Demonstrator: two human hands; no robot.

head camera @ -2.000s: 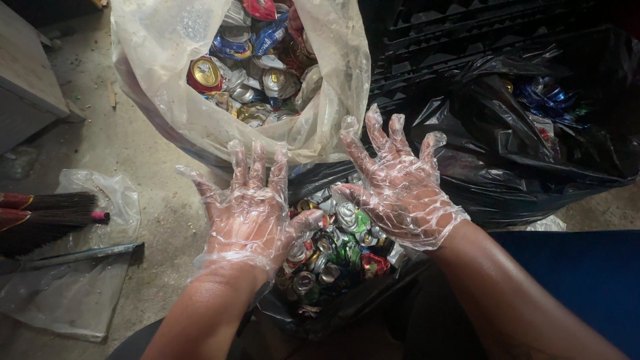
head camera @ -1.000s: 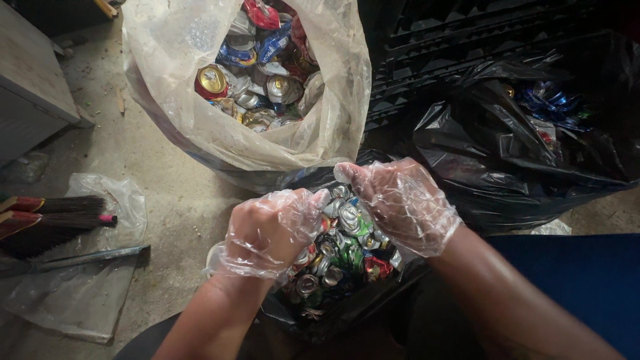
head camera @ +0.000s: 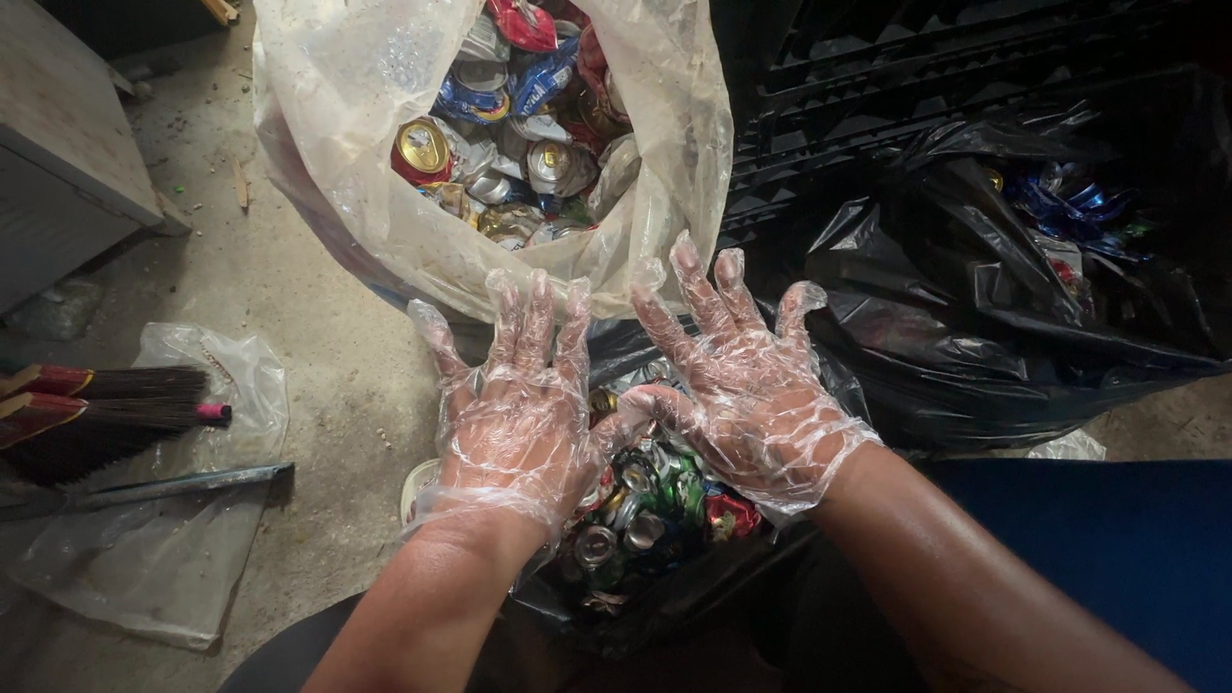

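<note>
My left hand [head camera: 515, 423] and my right hand [head camera: 751, 395] wear thin clear plastic gloves. Both are spread, palms down, holding nothing, with the thumbs close together. Beneath them a black plastic bag [head camera: 674, 597] holds crushed drink cans [head camera: 640, 529], partly hidden by the hands. Beyond the fingertips stands a large whitish plastic bag [head camera: 337, 164], its mouth showing more crushed cans [head camera: 558, 164] in red, blue and silver. Whether the fingertips touch its rim I cannot tell.
Another black plastic bag [head camera: 924, 318] with blue cans [head camera: 1068, 207] is at the right, against black plastic crates [head camera: 866, 58]. At the left lie broom heads [head camera: 125, 404] and clear plastic sheeting [head camera: 154, 587] on the concrete floor [head camera: 337, 385], below a grey cabinet-like box [head camera: 67, 144].
One second ago both hands were closed, fingers curled near each other above the cans. Now their fingers are spread wide, much as they were two seconds ago.
</note>
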